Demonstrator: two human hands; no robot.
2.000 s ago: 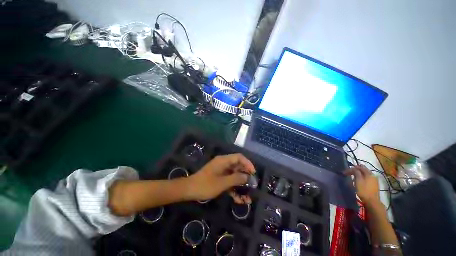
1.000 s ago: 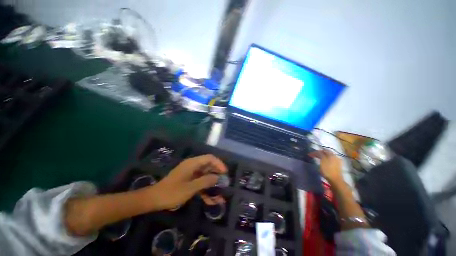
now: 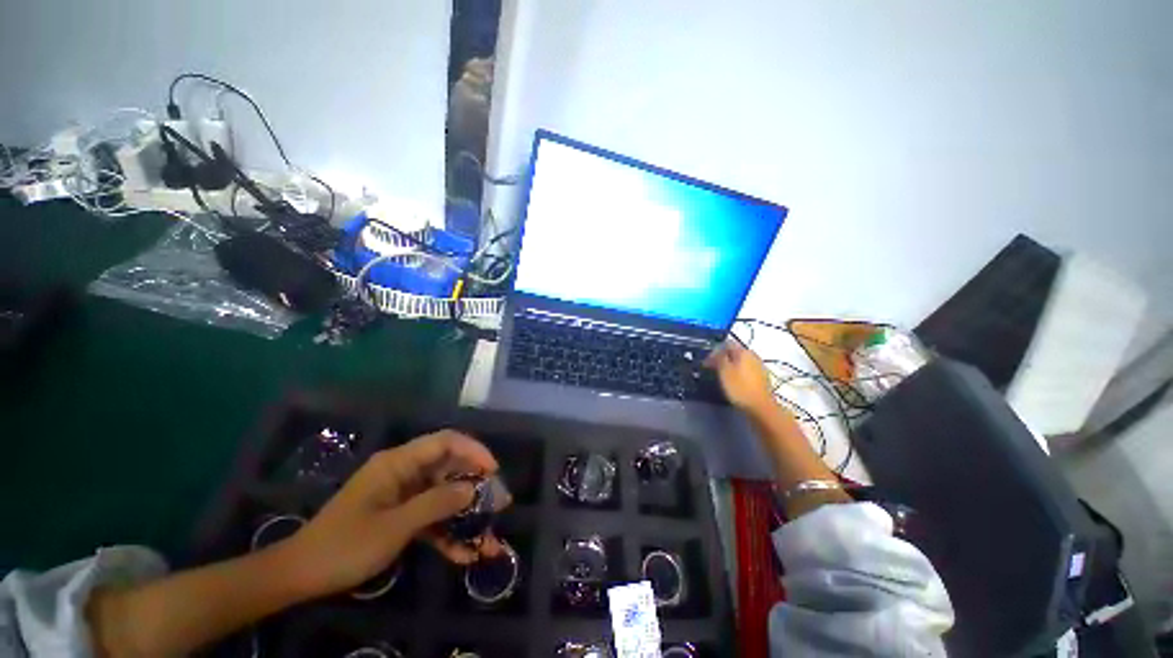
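My left hand (image 3: pixel 386 508) holds a dark round watch unit (image 3: pixel 473 501) with a shiny rim between thumb and fingers, above the black foam tray (image 3: pixel 527 521). Other units sit in the tray's square pockets; those in the right-hand pockets have a crinkled shine. A white label slip (image 3: pixel 634 620) lies across the tray at the front. My right hand (image 3: pixel 742 375) rests with its fingers on the right edge of the laptop keyboard (image 3: pixel 605 360). The laptop (image 3: pixel 643 238) is open with a bright blue screen and white window.
A red printed sheet (image 3: pixel 756 546) lies right of the tray. A large dark box (image 3: pixel 971 476) stands at the far right. Cables (image 3: pixel 264 193), a clear plastic bag (image 3: pixel 193 276) and a blue-and-white roll (image 3: pixel 405 264) lie along the wall, left of the laptop.
The view has turned right, so the laptop and tray appear further left. My right hand has moved onto the keyboard's right edge. My left hand still holds the unit over the tray.
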